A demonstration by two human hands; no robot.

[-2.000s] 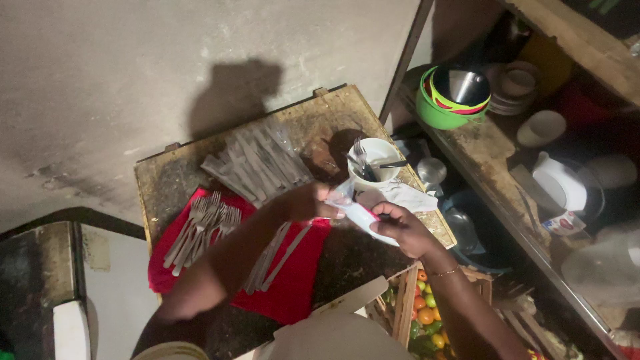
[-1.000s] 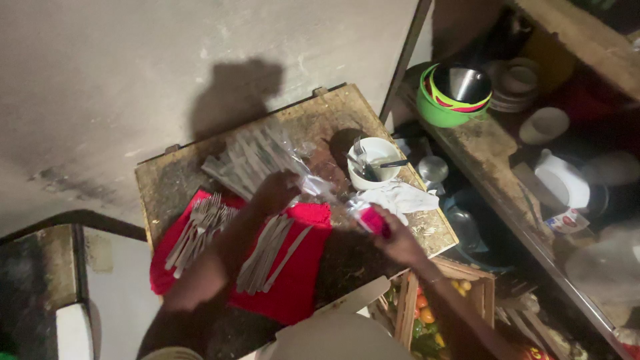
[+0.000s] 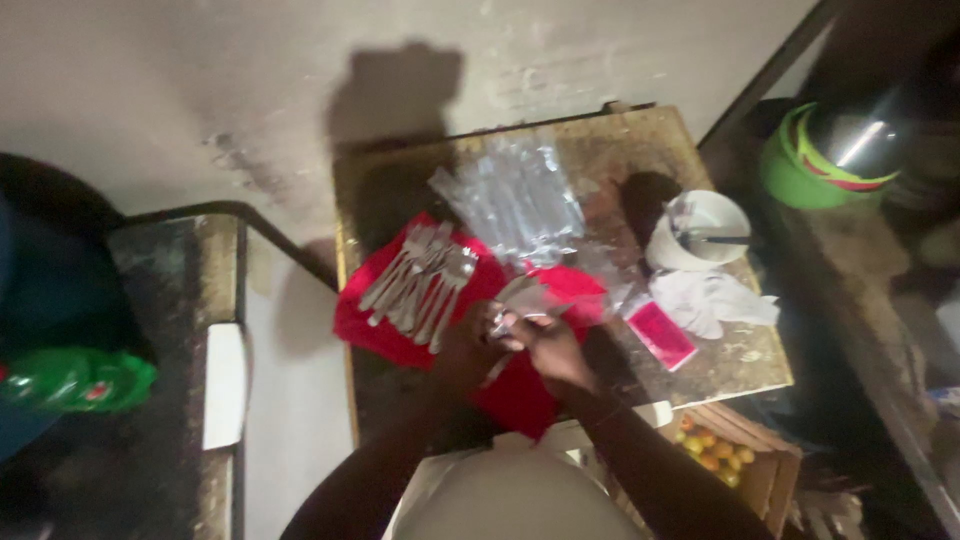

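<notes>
Both my left hand [image 3: 476, 337] and my right hand [image 3: 551, 349] close around several metal knives [image 3: 525, 296], whose blades point up and away from me. They are over a red cloth [image 3: 517, 397]. Left of them, a bunch of metal forks [image 3: 424, 281] lies on the cloth. Beyond the hands is a pile of cutlery in clear plastic sleeves [image 3: 517, 199]. A pink-and-white packet [image 3: 661, 335] lies to the right, touching or close to a crumpled white cloth or napkin [image 3: 701, 300]. Motion blur hides the exact finger contact.
A white tub [image 3: 699, 232] with utensils stands on the worn wooden table [image 3: 720, 367]. Below its right front edge sits a wooden crate [image 3: 776, 480] of tomatoes. Green bowls [image 3: 802, 169] rest on the right shelf. A green plastic bottle [image 3: 82, 380] lies at left.
The pink packet, in my right hand a second ago, now lies on the table beside the white cloth. Both hands have come together at the knives, which lay on the red cloth before. The view has shifted.
</notes>
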